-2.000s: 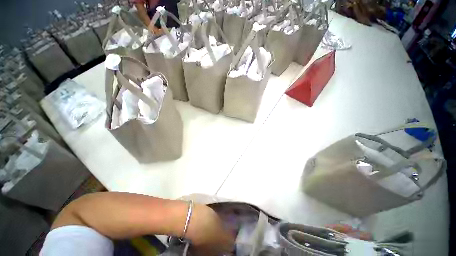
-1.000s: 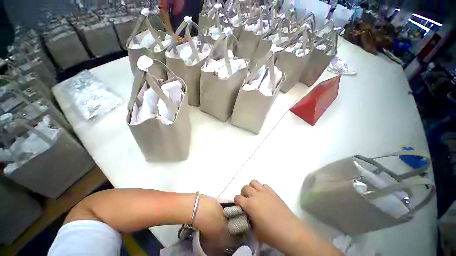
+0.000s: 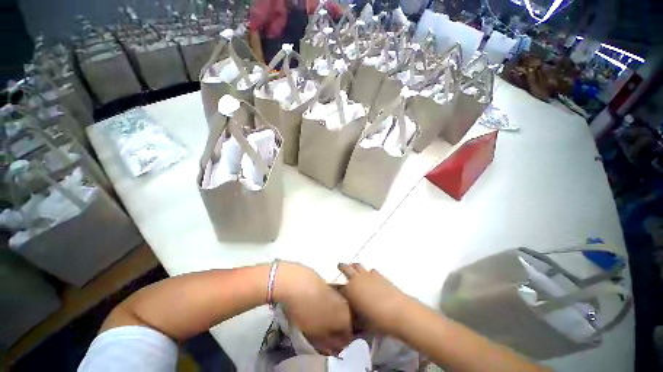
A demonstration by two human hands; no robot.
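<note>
A taupe handbag (image 3: 291, 359) lies at the bottom edge in front of me, mostly cut off and covered by my hands. My left hand (image 3: 320, 314) is at its opening with fingers pointing down, the fingertips hidden. My right hand (image 3: 367, 298) is at the opening's far rim, against my left hand, its thumb side hidden. I cannot tell what either hand grips. White tissue (image 3: 354, 359) shows just below my hands.
A taupe handbag (image 3: 241, 211) stands at left of centre; several more stand behind it. Another handbag (image 3: 501, 301) leans at the right. A red sign (image 3: 465, 166) stands mid-table. Clear plastic bags (image 3: 147, 145) lie at the left edge. A person in red (image 3: 270, 20) is at the back.
Since the earliest frame, my right hand has come to the bag opening. The light, woven roll seen between my hands one second ago is now hidden. The view has tilted up somewhat.
</note>
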